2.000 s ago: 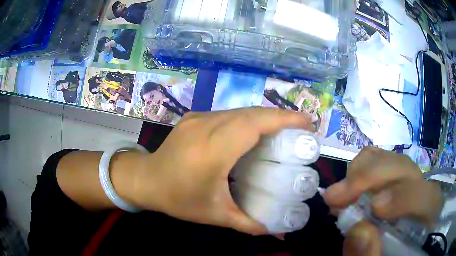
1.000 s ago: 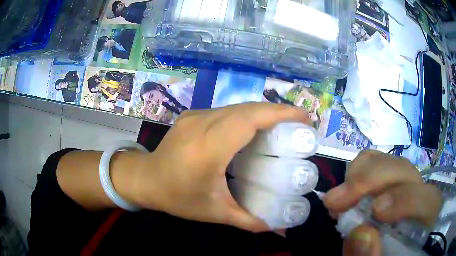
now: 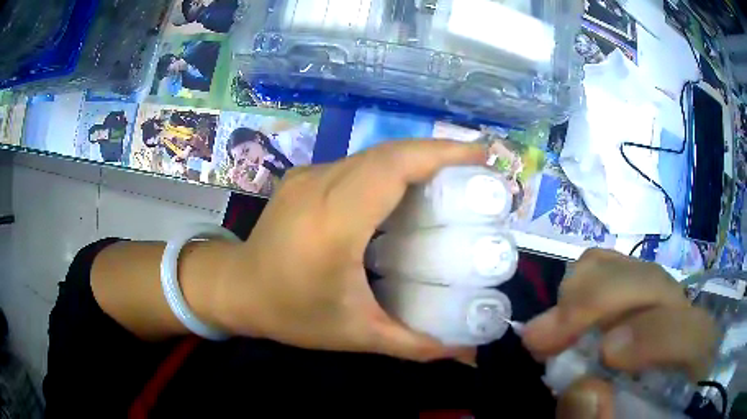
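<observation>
My left hand [image 3: 319, 245], with a pale bangle on the wrist, holds three white frosted housings [image 3: 442, 255] stacked in a fan, their rounded ends facing right. Each end has a small ring mark. My right hand [image 3: 622, 319] holds a translucent dispenser [image 3: 647, 391], partly cut off by the bottom edge. Its thin pale tip [image 3: 506, 322] points left at the ring mark of the lowest housing, at or very near its surface. The fingers of my left hand cover the housings' rear parts.
A clear blister tray [image 3: 409, 69] with white housings lies at the top centre on the photo-covered table [image 3: 184, 168]. Stacked trays [image 3: 115, 49] stand at upper left. A white sheet [image 3: 610, 147], a black cable [image 3: 655, 150] and a black phone-like rectangle [image 3: 706, 164] lie at right.
My left hand and the housings have moved up a little. The dispenser tip is now at the lowest housing's end instead of beside the middle one.
</observation>
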